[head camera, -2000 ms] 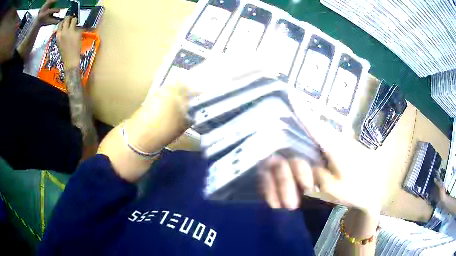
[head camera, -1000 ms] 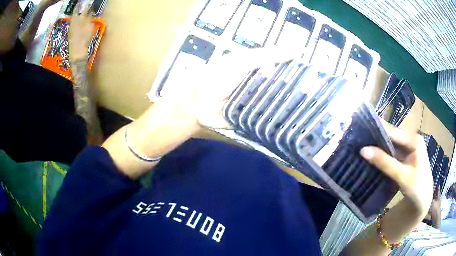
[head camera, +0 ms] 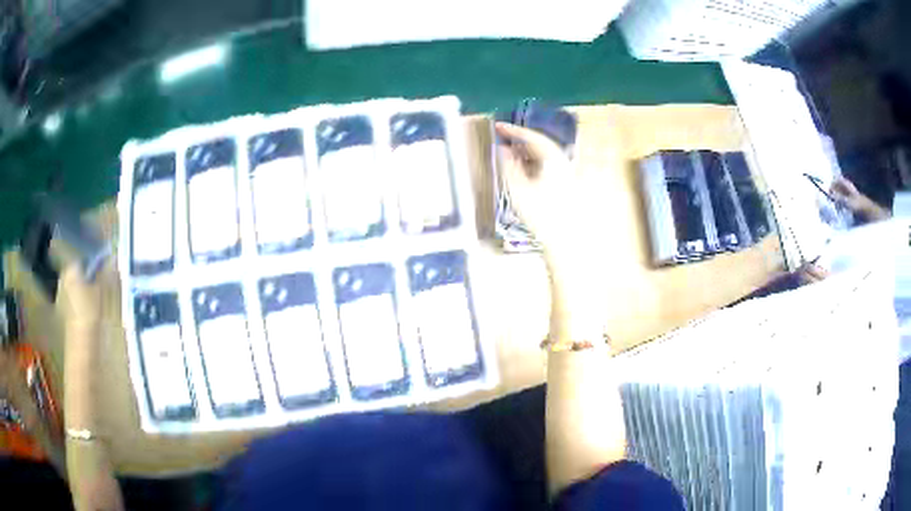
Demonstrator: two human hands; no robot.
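Observation:
A white blister tray lies in front of me, with dark phone middle frames in both rows of pockets. My left hand, blurred, is beyond the tray's left edge, closed on dark grey phone middle frames; their number cannot be told. My right hand is just right of the tray, over a loose frame pile. Its fingers touch dark frames at the pile's far end and hide part of it; whether it grips one cannot be told.
An upright row of frames stands on the cardboard at right. Stacked trays rise at the near right, with more at the far right. An orange parts tray is at left. Another person's hand is at far right.
The fanned batch is no longer between my hands. My left hand has moved left and my right hand to the loose pile. The view has turned, showing the whole blister tray.

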